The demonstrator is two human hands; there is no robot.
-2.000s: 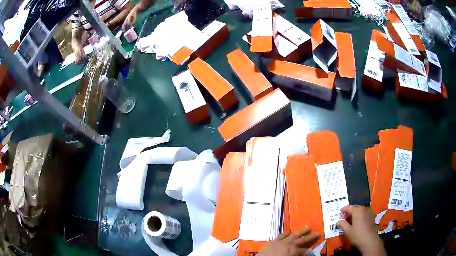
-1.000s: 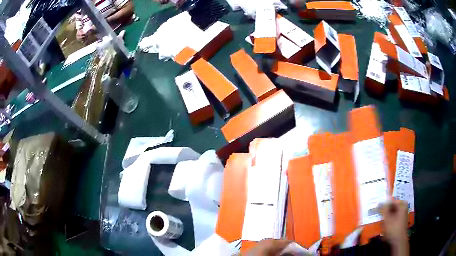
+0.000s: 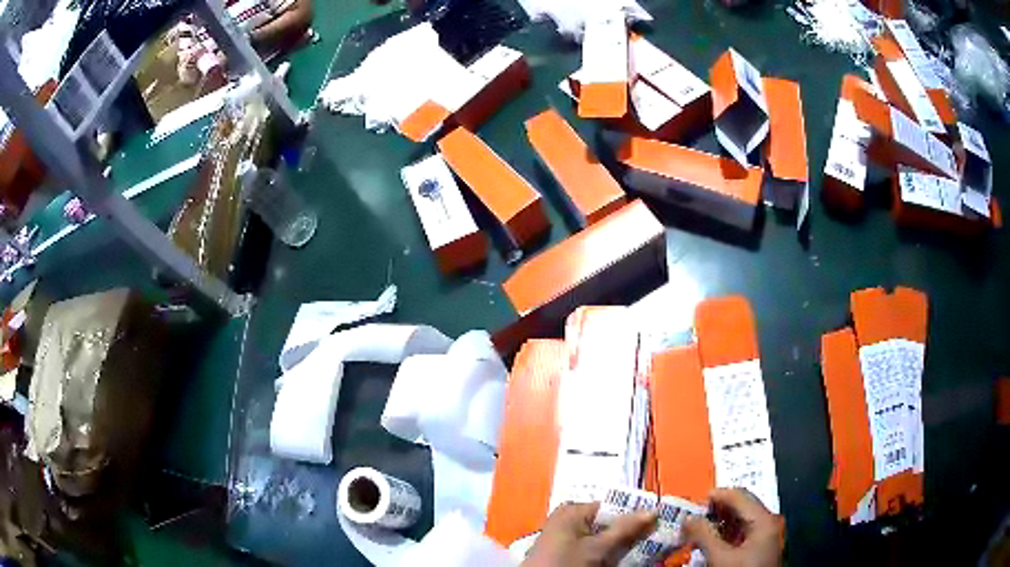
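My left hand holds a short white strip of barcode labels at the bottom of the view. My right hand has its fingertips at the strip's right end; whether a single label is pinched there is too small to tell. Behind my hands lies a flat orange carton with a white text panel. A thick stack of flat cartons lies to its left. More flat cartons lie in a pile at the right, with a barcode showing on the top one.
A label roll and curled white backing paper lie at left. Erected orange cartons are scattered behind. White bags, a clear bottle and a metal frame are at upper left. A brown carton is off the table.
The carton moved by my right hand now lies on the right pile. My right hand has come back left to the label strip, which my left hand has raised into view.
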